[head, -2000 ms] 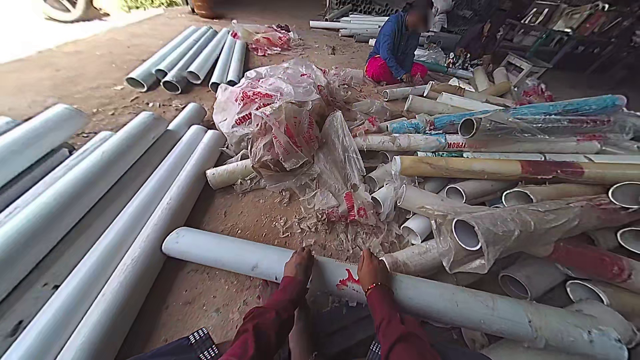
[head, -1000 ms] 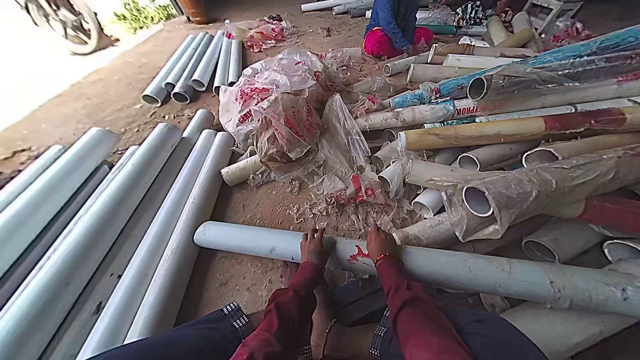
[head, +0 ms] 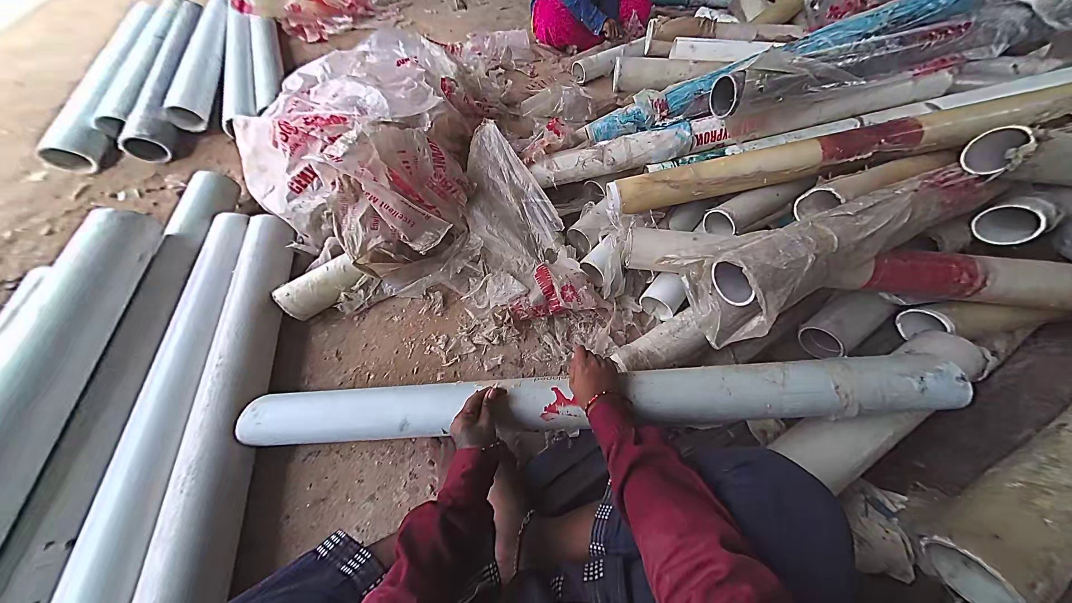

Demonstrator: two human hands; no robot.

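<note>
A long pale grey plastic pipe [head: 737, 392] lies crosswise in front of me, with a red patch of film or paint near its middle. My left hand [head: 477, 419] rests against the pipe's near side, left of the red patch, with the fingers over its upper edge; whether it grips is unclear. My right hand [head: 593, 377] lies over the pipe just right of the red patch, its fingers bent over the far edge. The pipe's right end rests over another pipe [head: 846, 452]. Bits of torn film [head: 469, 339] lie on the ground beyond.
Several pale pipes [head: 209, 402] lie side by side at the left, with more [head: 193, 75] behind them. A heap of printed plastic wrapping [head: 360, 142] sits beyond my hands. Mixed pipes [head: 754, 180], some wrapped, pile up at the right. Another person [head: 578, 21] sits at the back.
The view has tilted down. The pipe has shifted relative to my hands: its left end was farther from my left hand two seconds ago, and its right end now shows.
</note>
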